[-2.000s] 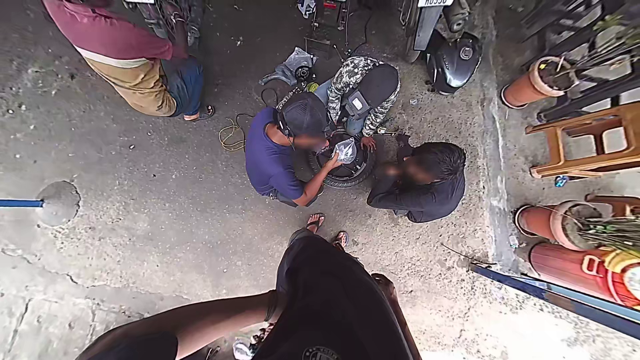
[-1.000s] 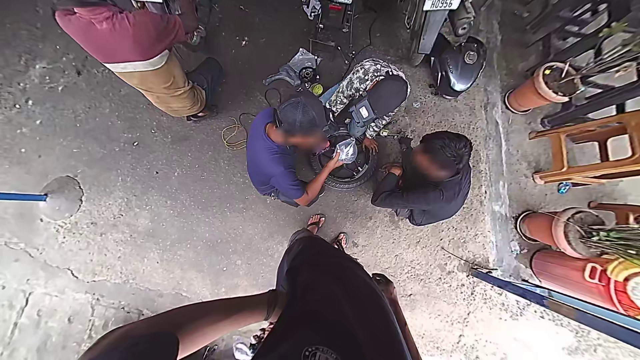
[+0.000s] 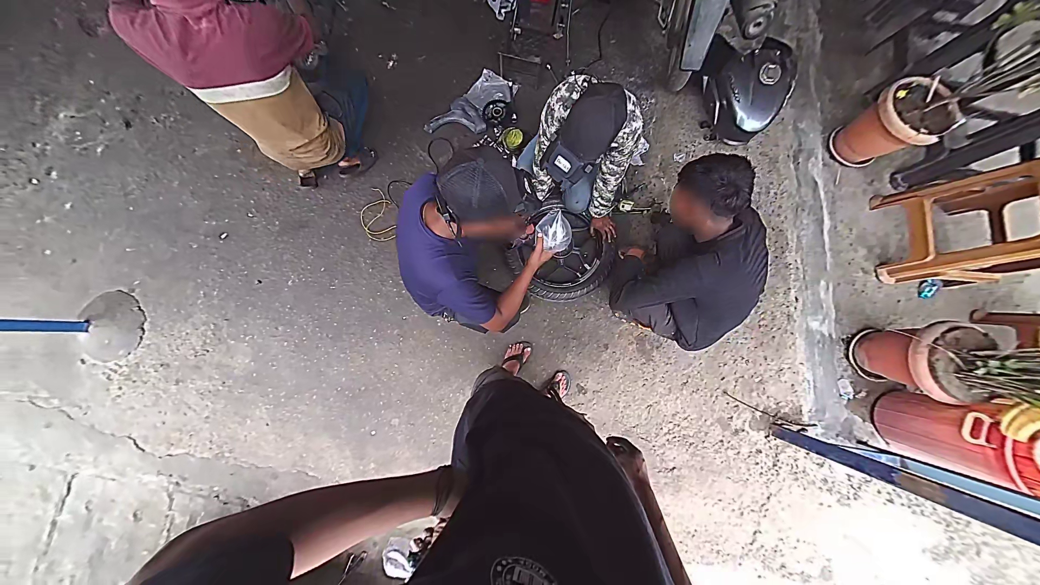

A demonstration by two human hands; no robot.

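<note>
My left forearm [image 3: 366, 508] crosses from the lower left to my hip, with a dark band near the wrist; my left hand is hidden at the dark clothing. On the other side my right hand [image 3: 630, 459] hangs beside my thigh, partly seen, its fingers unclear and no held thing visible. Ahead of my sandalled feet, a spoked motorcycle wheel with its tyre [image 3: 569, 288] lies flat on the ground. Three people squat around it. The person in blue holds a clear plastic bag [image 3: 554, 231] over the wheel; another, in camouflage sleeves, has a hand on the tyre.
A black fuel tank [image 3: 751, 89] stands beyond the wheel, near parts on plastic [image 3: 479, 101]. A yellow cable [image 3: 374, 219] lies left. Potted plants [image 3: 873, 134], an orange plastic stool [image 3: 918, 236] and a red container [image 3: 934, 435] line the right. Another person stands at upper left.
The person in the maroon shirt has shifted to the right at upper left. The person in black at the right has lowered their hands from near the face to the knees.
</note>
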